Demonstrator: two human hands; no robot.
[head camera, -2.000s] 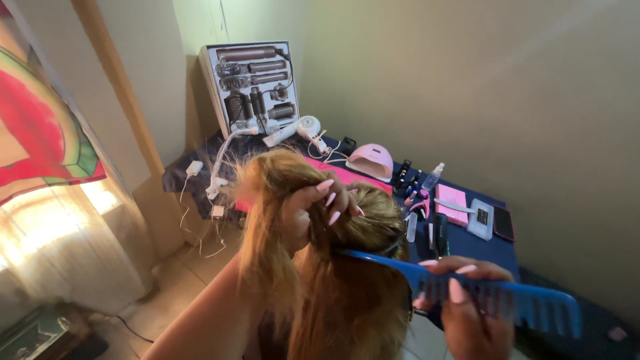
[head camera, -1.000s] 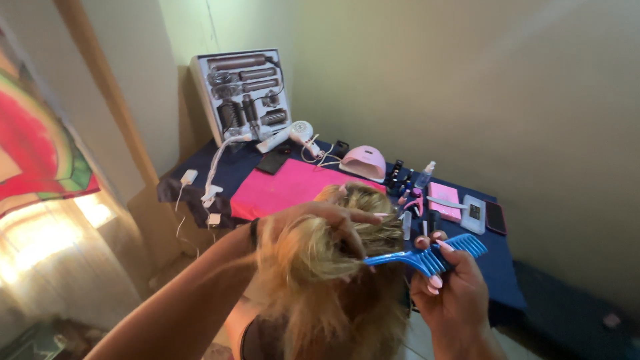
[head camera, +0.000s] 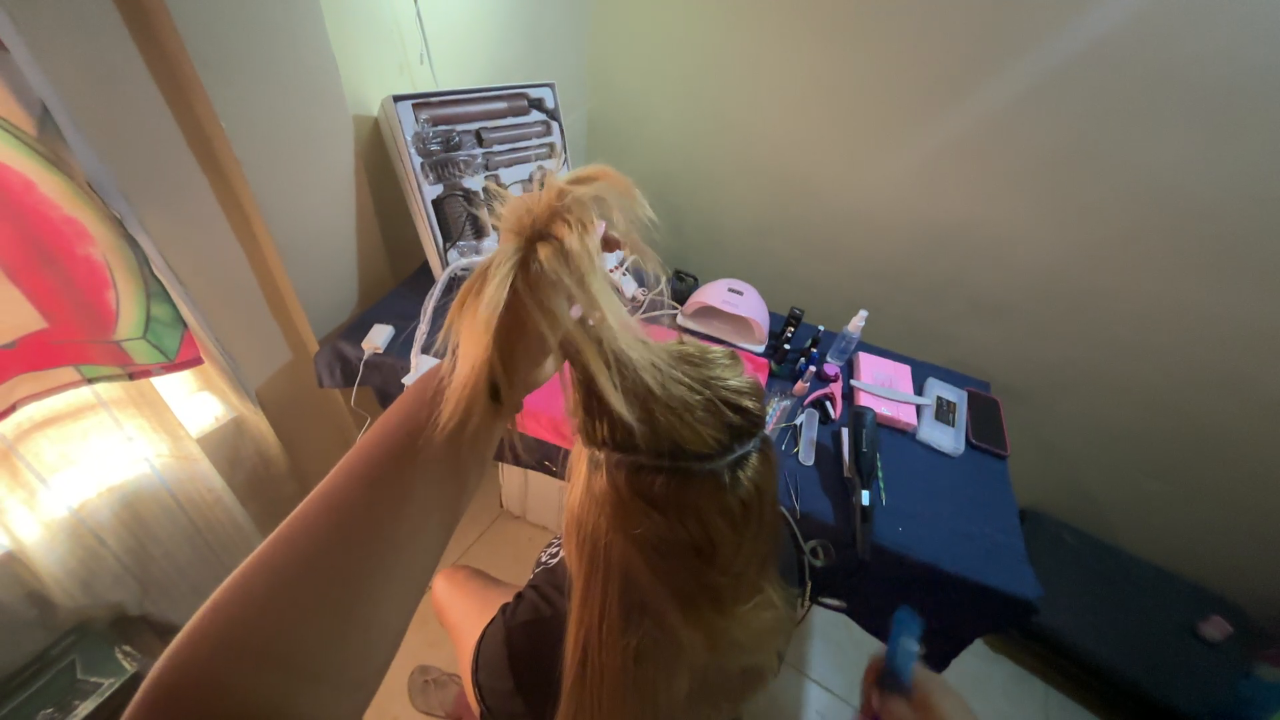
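A seated person's long blonde hair (head camera: 670, 540) hangs down the back, with a parting line running across the back of the head. My left hand (head camera: 545, 335) holds the upper section of hair (head camera: 560, 240) raised above and to the left of the head; strands cover most of the fingers. Low at the right, my right hand (head camera: 915, 690) grips a blue comb (head camera: 903, 645), away from the hair. The comb is blurred and only part of it shows; the hand is cut off by the bottom edge.
A table with dark blue cloth (head camera: 940, 520) stands beyond the person, bearing a pink nail lamp (head camera: 725, 312), a spray bottle (head camera: 847, 337), a black hair straightener (head camera: 862, 470), a phone (head camera: 988, 422) and a boxed styling set (head camera: 480, 130). A curtain (head camera: 110, 480) hangs at left.
My left hand has lifted the upper hair section higher, away from the head. My right hand, with the blue comb, has moved down and right, away from the hair.
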